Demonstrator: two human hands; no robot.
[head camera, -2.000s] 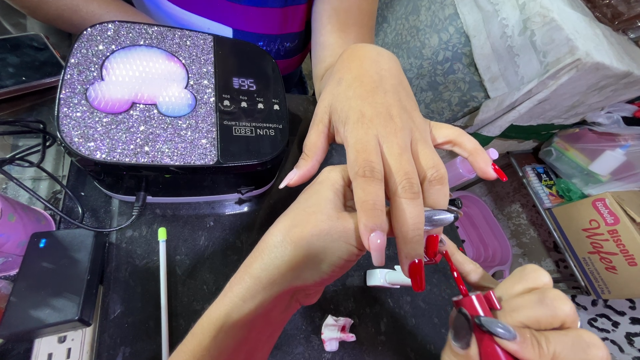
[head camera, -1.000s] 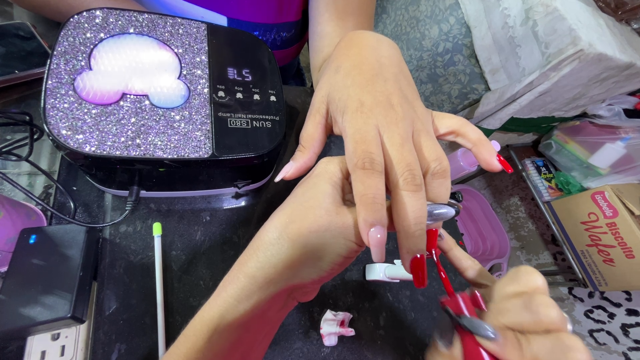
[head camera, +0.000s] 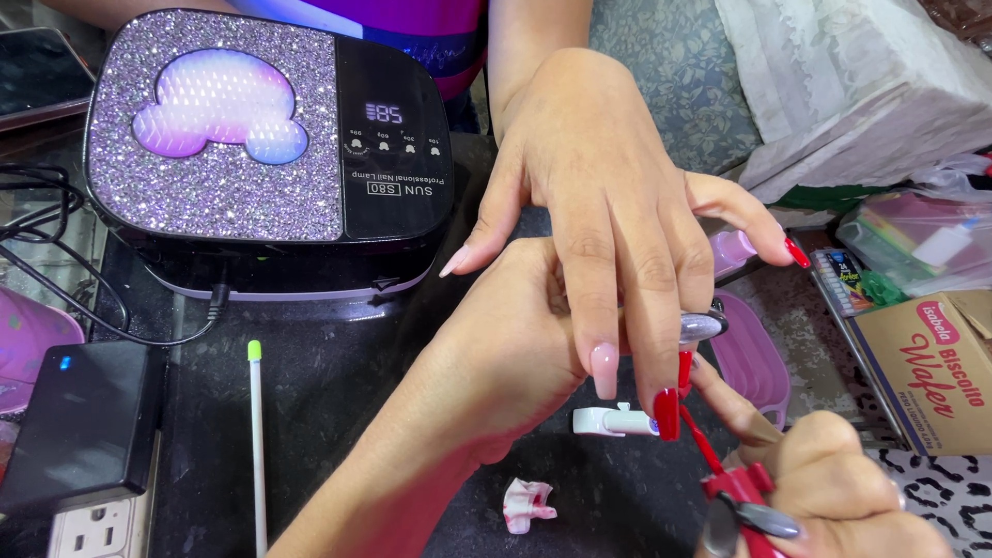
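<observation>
Another person's hand (head camera: 604, 217) lies palm down over my left hand (head camera: 480, 349), which supports its fingers from below. My left hand's grey nails show beside those fingers. Red polish covers that hand's little-finger nail (head camera: 797, 253), ring-finger nail and middle-finger nail (head camera: 666, 413); its index nail (head camera: 604, 370) and thumb nail are pale pink. My right hand (head camera: 829, 488) holds a nail polish brush by its red cap (head camera: 740, 488). The red-coated brush (head camera: 700, 440) reaches up to the red nails; exactly which one its tip touches is hard to tell.
A glittery nail lamp (head camera: 395, 139) stands at upper left. A green-tipped white stick (head camera: 257, 442), crumpled stained wipe (head camera: 528, 505) and white clip-like item (head camera: 616, 421) lie on the black table. A pink basket (head camera: 750, 349), cardboard box (head camera: 930, 387) and black power adapter (head camera: 77, 418) are at the sides.
My right hand and the brush have shifted slightly around the red nails. My left hand stays under the other person's fingers. The lamp's display number has gone up.
</observation>
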